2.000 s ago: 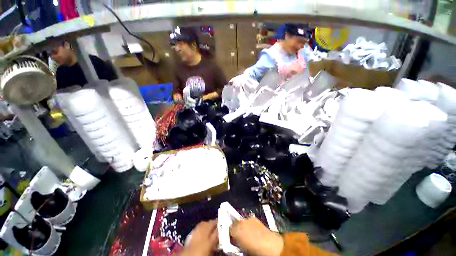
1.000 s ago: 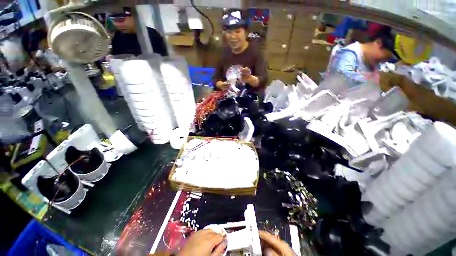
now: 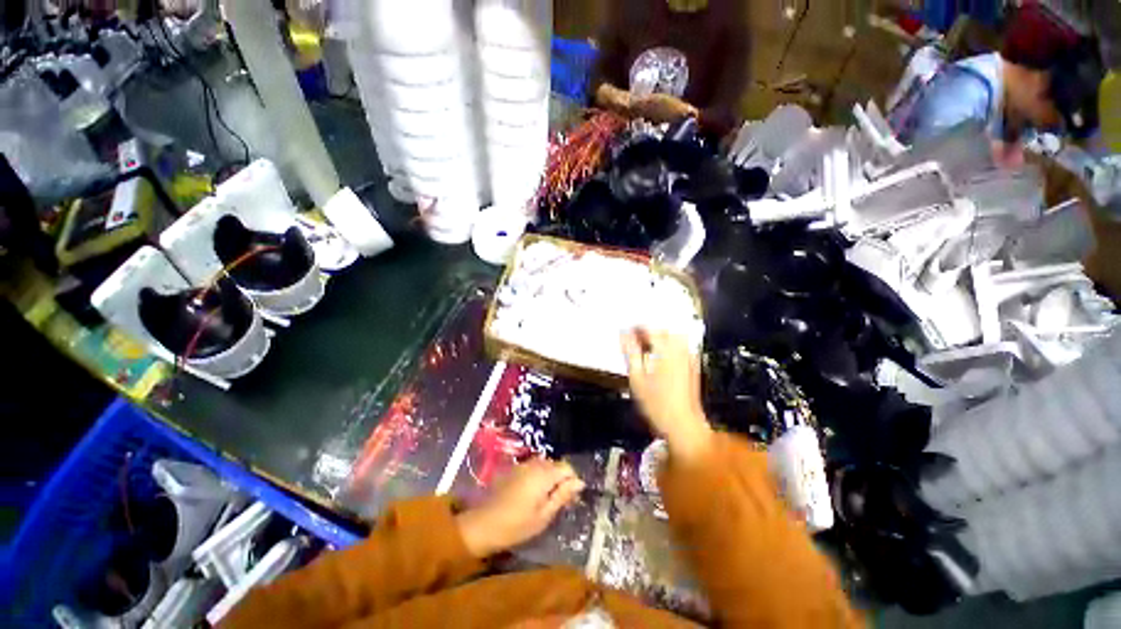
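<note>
My right hand (image 3: 664,375) reaches over the front right part of the shallow brown carton (image 3: 559,361), fingertips at the small white fittings (image 3: 578,301). The white heap behind the fingers hides whether they hold a piece. My left hand (image 3: 523,504) is low over the printed sheet, fingers curled; I cannot tell whether a small part is in them. A white bracket (image 3: 802,477) lies right of my right forearm. A white round piece (image 3: 652,467) shows partly beside my right sleeve.
Black shells (image 3: 787,295) and white brackets (image 3: 983,270) are piled behind and right. White housing stacks stand at the back (image 3: 418,111) and right (image 3: 1057,455). Part-assembled units (image 3: 215,326) stand at left, above a blue crate (image 3: 111,455). A person (image 3: 959,98) is at the back right.
The view has turned down and left. My hands have moved apart and let go of the white bracket. My right hand has moved forward to the carton; the crate's contents now show.
</note>
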